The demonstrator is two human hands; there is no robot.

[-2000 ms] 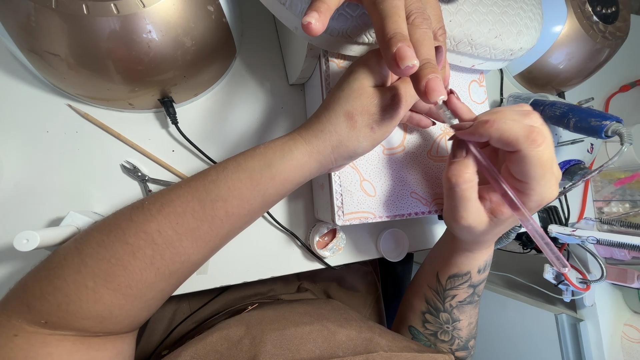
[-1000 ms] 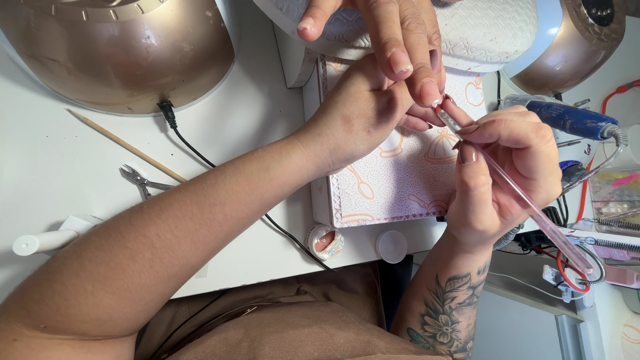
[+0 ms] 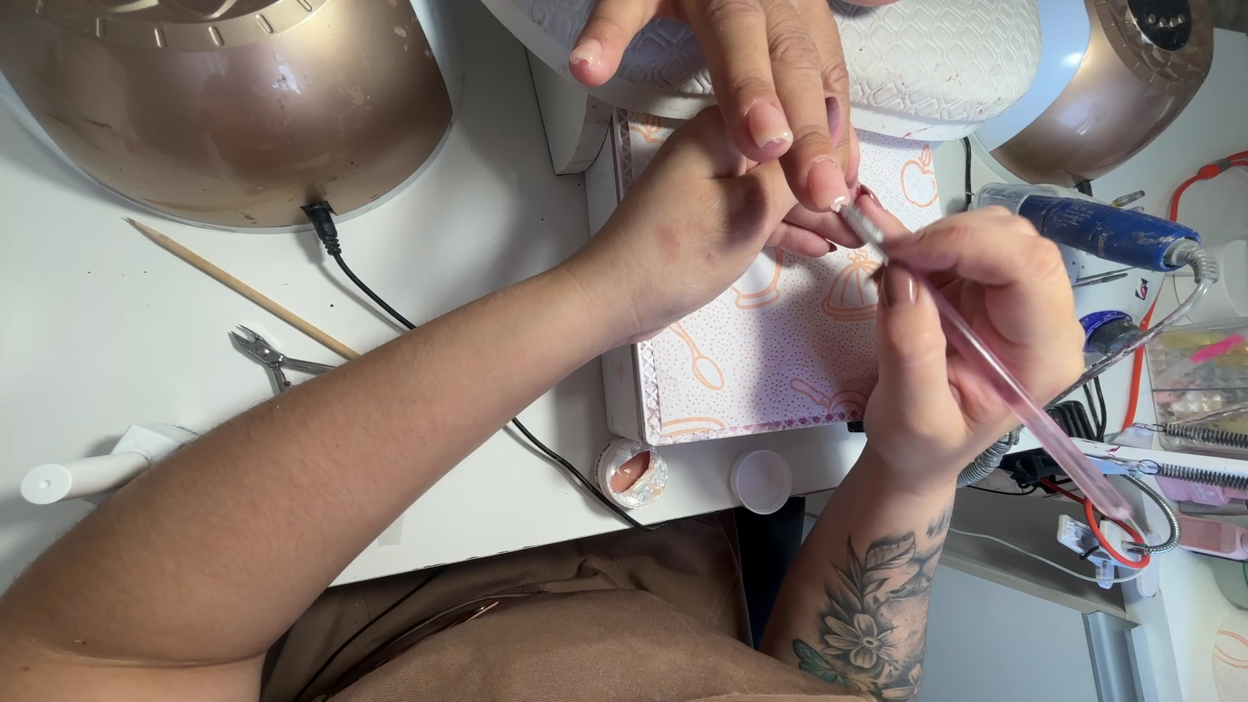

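My left hand [image 3: 717, 210] is under another person's hand [image 3: 770, 78], its fingers against that person's fingers from below; part of my grip is hidden. Between thumb and fingers, my right hand [image 3: 965, 322] holds a slim nail brush with a clear pink handle [image 3: 1024, 400]. The brush's front end meets the tip of one of the person's fingernails [image 3: 827, 183]. Below the hands lies a patterned box or pad [image 3: 751, 361]. A small open jar of pinkish gel [image 3: 631, 474] stands at the table's front edge, with a round white lid [image 3: 761, 481] to its right.
Gold nail lamps stand at the left [image 3: 244, 107] and upper right [image 3: 1141, 97]. A white textured hand rest [image 3: 936, 58] supports the person's hand. A wooden stick [image 3: 244, 288], metal cuticle nippers [image 3: 278, 359] and a black cable [image 3: 546, 448] lie left. A blue nail drill handpiece [image 3: 1102, 224] rests right.
My right hand stays at the same fingertip, with the brush handle's far end tilted slightly differently than two seconds ago. My left hand and the other person's hand have barely moved.
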